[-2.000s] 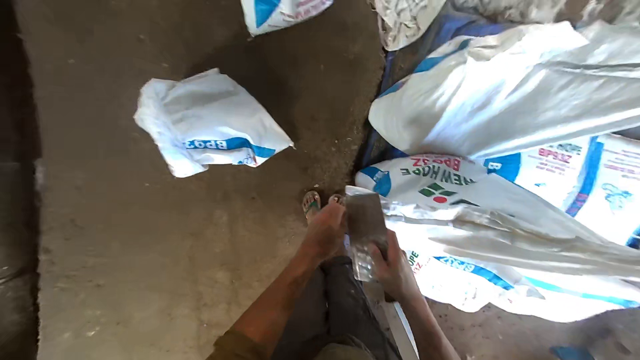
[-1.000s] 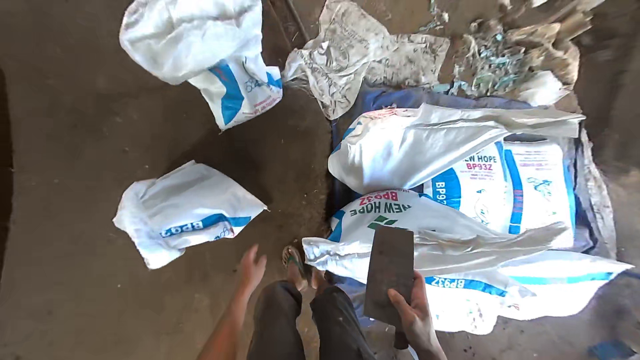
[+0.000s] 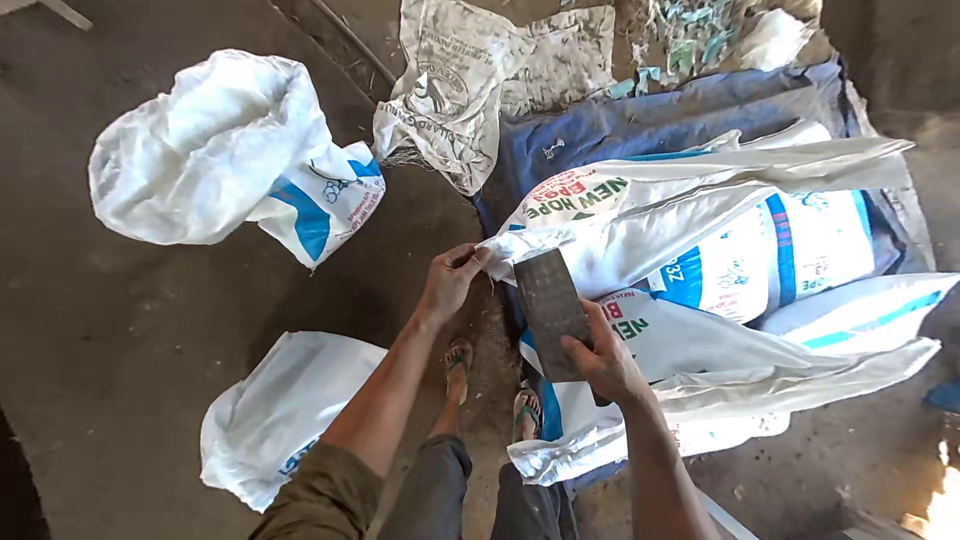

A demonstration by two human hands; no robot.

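In the head view my left hand pinches the near corner of a white woven feed sack, which lies on a pile of printed sacks. My right hand grips a dark, flat rectangular blade or board, thumb on its face; a short dark end shows below the fingers. Its upper end is beside the pinched corner; whether they touch I cannot tell. Another white sack lies under and beside the right hand. The printed sacks rest on a blue sheet.
Two white sacks, one bulky and one smaller, lie on the dirt floor at left. A worn, dirty sack and plastic scraps are at the top. My sandalled feet stand between the left sacks and the pile.
My left hand, empty over the floor one second ago, has moved to the pile and taken hold of a sack's corner. The dark flat piece remains in my right hand.
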